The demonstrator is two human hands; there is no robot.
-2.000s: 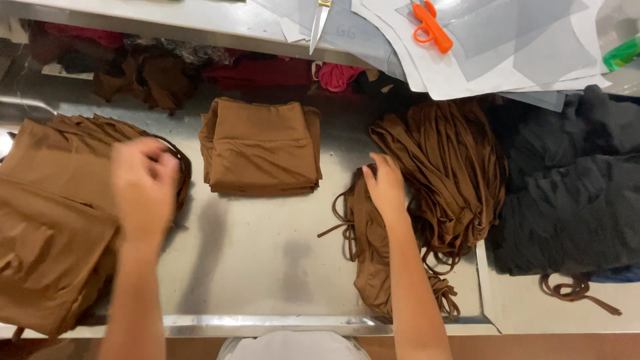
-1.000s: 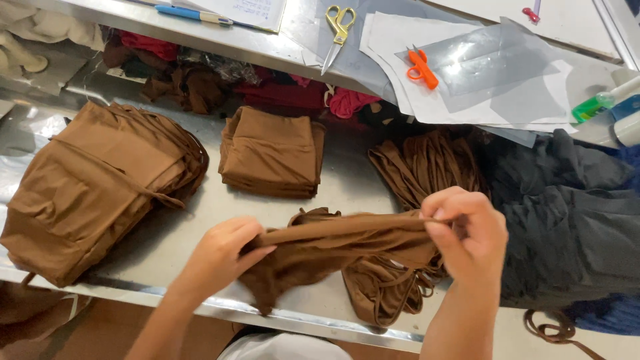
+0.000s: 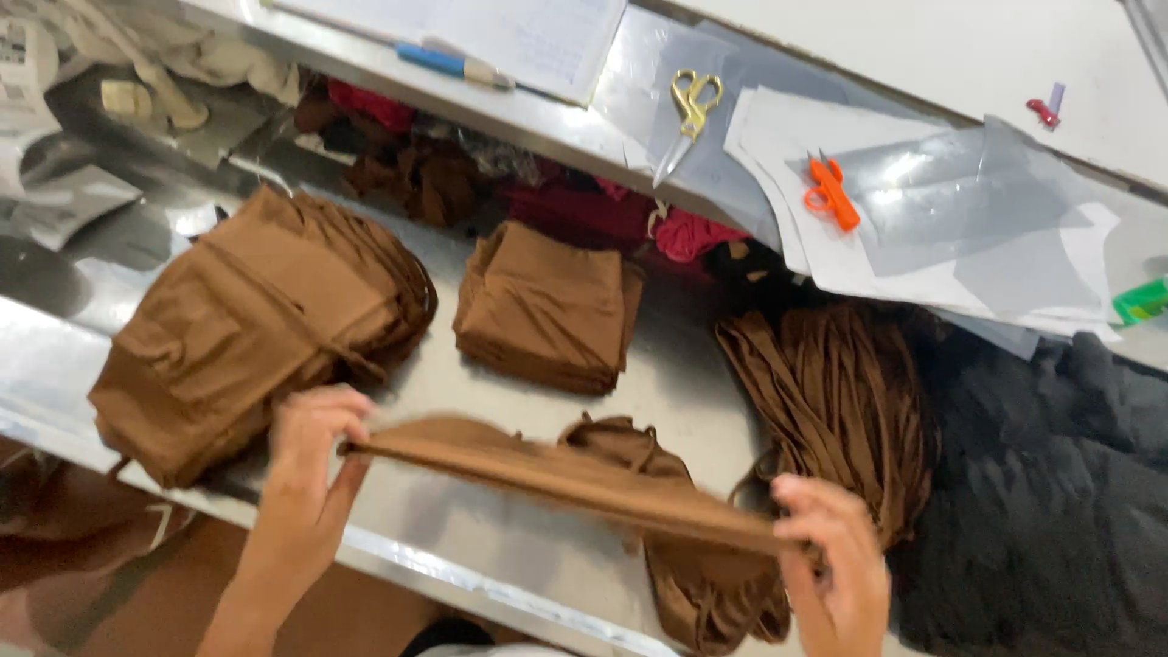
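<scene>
A brown fabric piece (image 3: 547, 470) is stretched taut between my two hands, a little blurred. My left hand (image 3: 315, 456) pinches its left end, and my right hand (image 3: 835, 557) grips the right end, lower in view. Behind it lies a folded brown fabric stack (image 3: 547, 310). The larger brown garment pile (image 3: 265, 319), with a strap across its top, rests beyond my left hand. Partly under the held piece is a loose brown garment bundle (image 3: 716, 593) with thin ties. Gathered brown fabric (image 3: 839, 411) lies behind my right hand.
Black fabric (image 3: 1031, 493) covers the right side. On the raised shelf are gold-handled scissors (image 3: 689, 114), orange thread snips (image 3: 830, 192), white paper patterns (image 3: 776, 164) and a blue pen (image 3: 438, 59). Red fabric scraps (image 3: 584, 205) sit beneath the shelf. The metal table edge (image 3: 474, 584) runs in front.
Two seconds ago my hands were apart, the right one at the brown bundle. One second ago both held a brown piece; now it is stretched wider. The view has turned.
</scene>
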